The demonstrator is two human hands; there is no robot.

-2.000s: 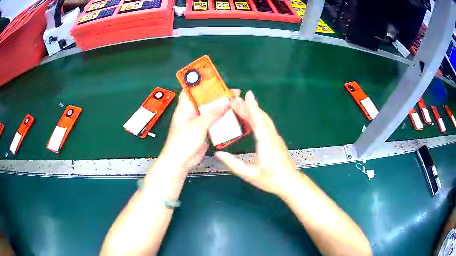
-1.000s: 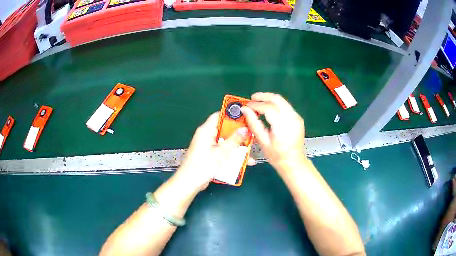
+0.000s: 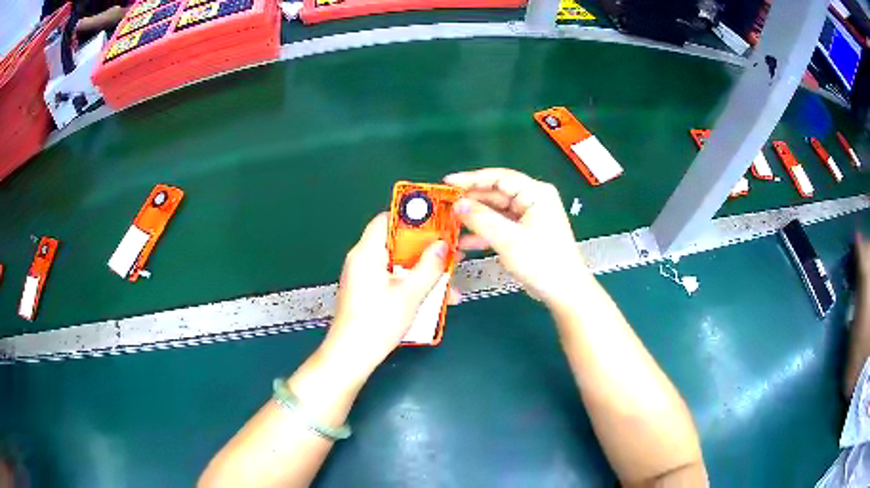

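An orange phone back housing [image 3: 420, 238] is held upright over the metal rail, camera end up, with a black camera ring with a pale centre at its top left. A white label [image 3: 426, 319] covers its lower part. My left hand [image 3: 382, 281] grips the housing from the left and below, thumb across its front. My right hand [image 3: 515, 224] is at the top right edge, thumb and fingers closed on that edge beside the camera ring. Whether a small part is between those fingertips cannot be seen.
More orange housings lie on the green belt, one at upper right [image 3: 579, 145], one at left [image 3: 146, 232]. A grey metal post [image 3: 730, 129] stands at right. A dark slim device [image 3: 807, 268] lies on the bench. Red trays [image 3: 186, 48] stand beyond the belt. A person's arm [image 3: 858, 315] shows at the right edge.
The held housing went from tilted to nearly upright and came nearer, then shifted slightly left. My right hand moved from its lower side to the camera end. The belt housings moved left.
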